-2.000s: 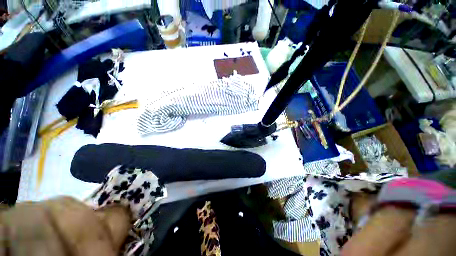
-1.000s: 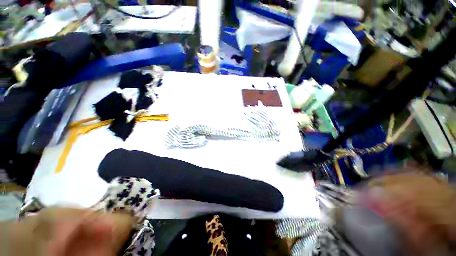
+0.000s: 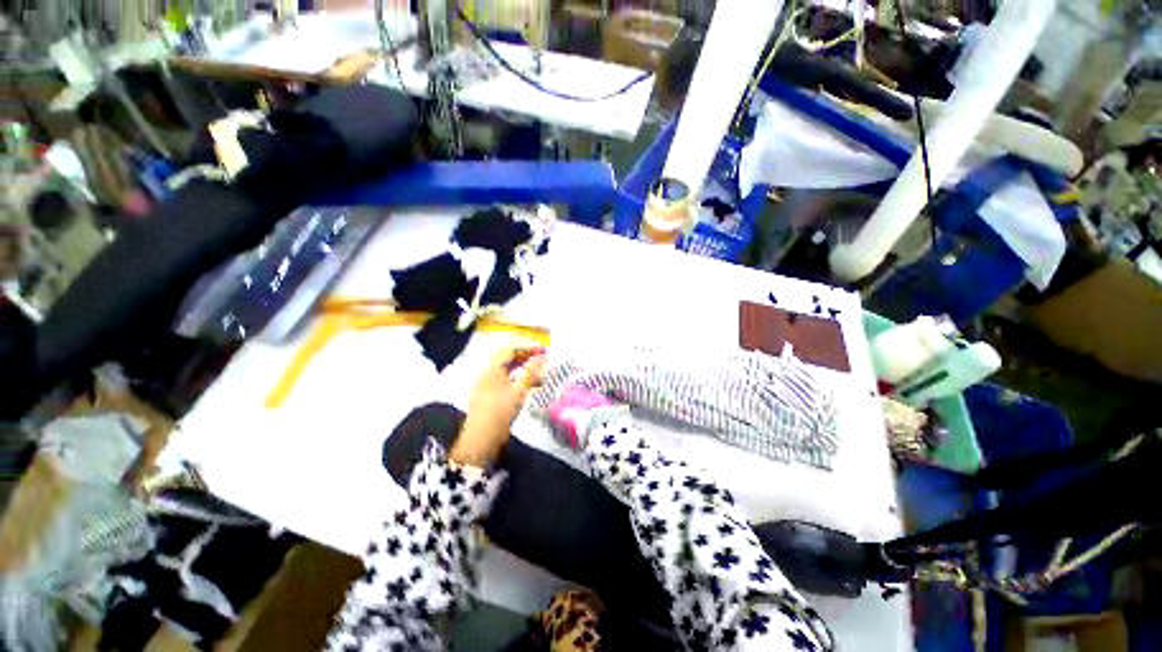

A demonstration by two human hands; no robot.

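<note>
The striped garment piece (image 3: 745,397) lies bunched lengthwise on the white table behind the black sleeve board (image 3: 561,510). My left hand (image 3: 500,397) is at the cloth's left end, with bent fingertips pinching its edge. My right hand (image 3: 577,410), in a pink and grey glove, is on the same end, close beside my left. Its fingers are hidden by the glove and cloth, so its grip is unclear. My forearms cross over the board and hide part of it. The steam iron (image 3: 816,558) rests at the table's right edge, away from both hands.
Tied black pieces (image 3: 446,299) and yellow strips (image 3: 312,350) lie at the back left. A brown pad (image 3: 793,334) lies at the back right, beside a green basket (image 3: 958,427) with white bottles. The black hose (image 3: 1019,503) runs right from the iron. Boxes stand lower left.
My hands have moved from the near edge onto the striped cloth's left end, and my left now pinches it. The view has swung, shifting the table contents rightward in the picture.
</note>
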